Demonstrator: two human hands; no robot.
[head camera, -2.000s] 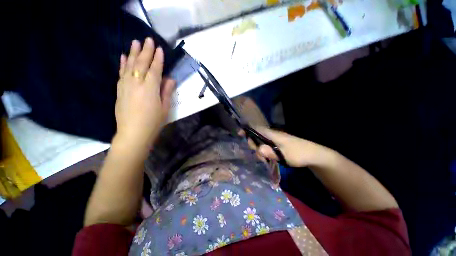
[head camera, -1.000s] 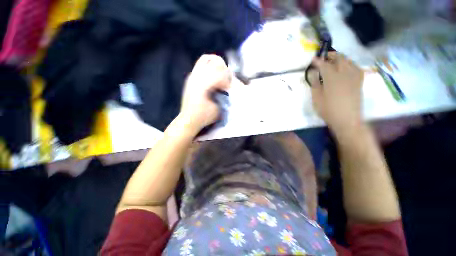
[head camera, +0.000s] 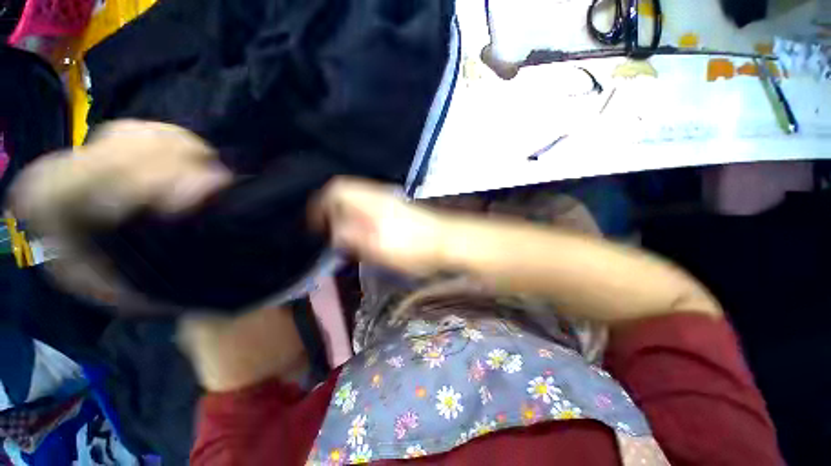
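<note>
The large dark garment (head camera: 301, 100) covers the left of the white table, with a pale strip along its right edge. Part of it is raised over the table's front edge, between my hands. My left hand (head camera: 137, 182) is badly blurred at the far left and holds this dark cloth. My right hand (head camera: 364, 223) reaches across my body to the left and grips the same cloth at its right end. The fingers of both hands are partly hidden or blurred. The fabric shears (head camera: 627, 25) lie at the table's back, black handles towards me, out of my hands.
Slim green and dark sticks (head camera: 776, 98) lie on the white table (head camera: 583, 168) at right. Thin black offcuts (head camera: 547, 148) and orange and yellow tape patches (head camera: 733, 68) are on it. A pink basket (head camera: 46, 23) stands far left, with a blue and white patterned bundle (head camera: 77, 423) below.
My right hand has let go of the shears and moved left onto the cloth. My left hand has moved further left. The front of the garment is now lifted and pulled left.
</note>
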